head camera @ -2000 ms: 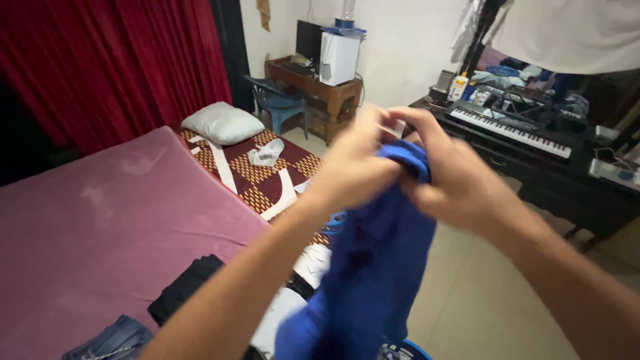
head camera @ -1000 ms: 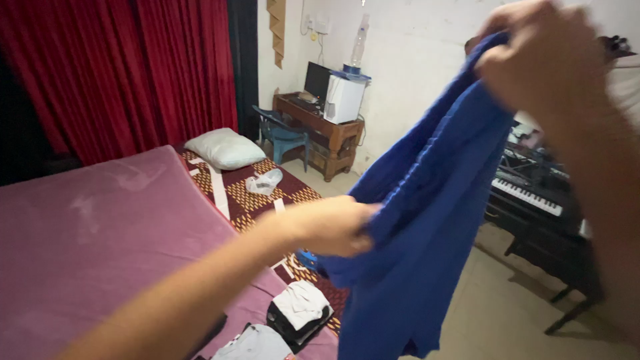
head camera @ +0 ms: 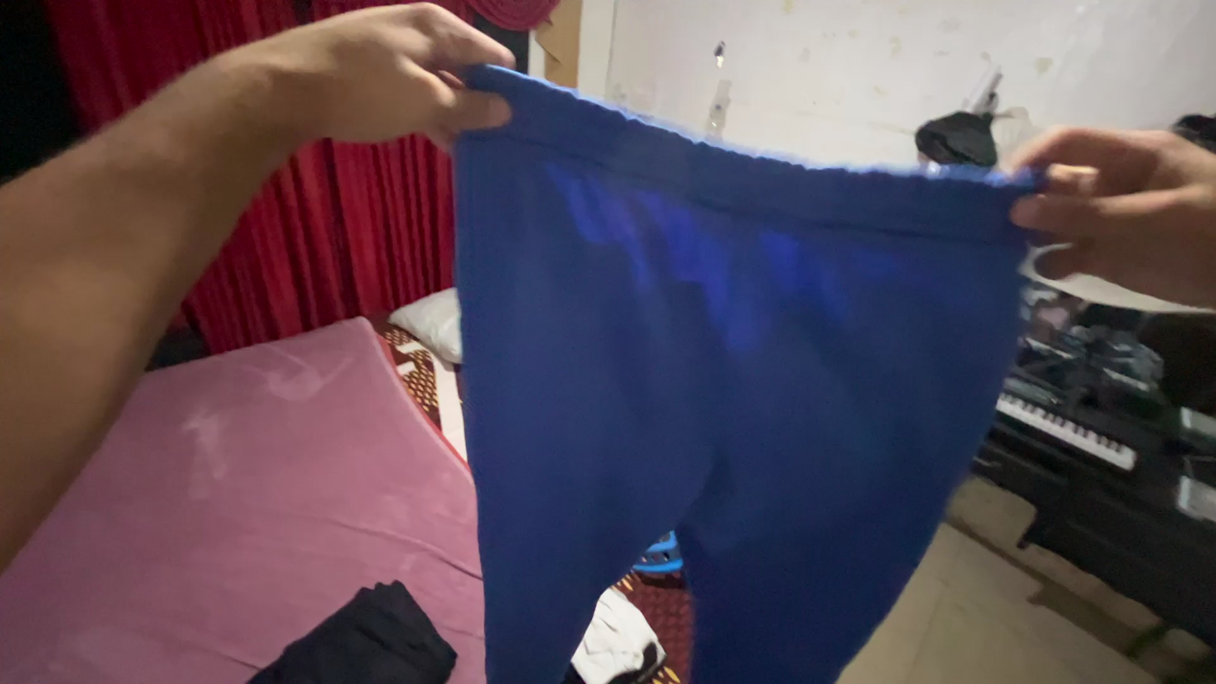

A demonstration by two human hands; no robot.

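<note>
A pair of blue trousers with an elastic waistband (head camera: 731, 361) hangs upright, spread wide between my hands. My left hand (head camera: 418, 81) pinches the left end of the waistband between thumb and fingers. At the opposite end, my right hand (head camera: 1121, 209) grips the other corner of the waistband. Both legs hang down, and their lower ends run out of the view. Black folded cloth (head camera: 366, 641) lies at the lower left, and a white cloth (head camera: 617, 641) shows between the trouser legs.
A pink sheet (head camera: 285, 475) covers the bed at left, with a pale pillow (head camera: 432, 323) behind it. Red curtains (head camera: 351, 228) hang beyond. A keyboard instrument (head camera: 1069, 432) stands on dark furniture at right. Part of a blue plastic object (head camera: 660, 556) shows between the legs.
The trousers were bunched up between both hands, then partly opened; now the waistband is stretched wide. My left hand has moved up and my right hand out to the right.
</note>
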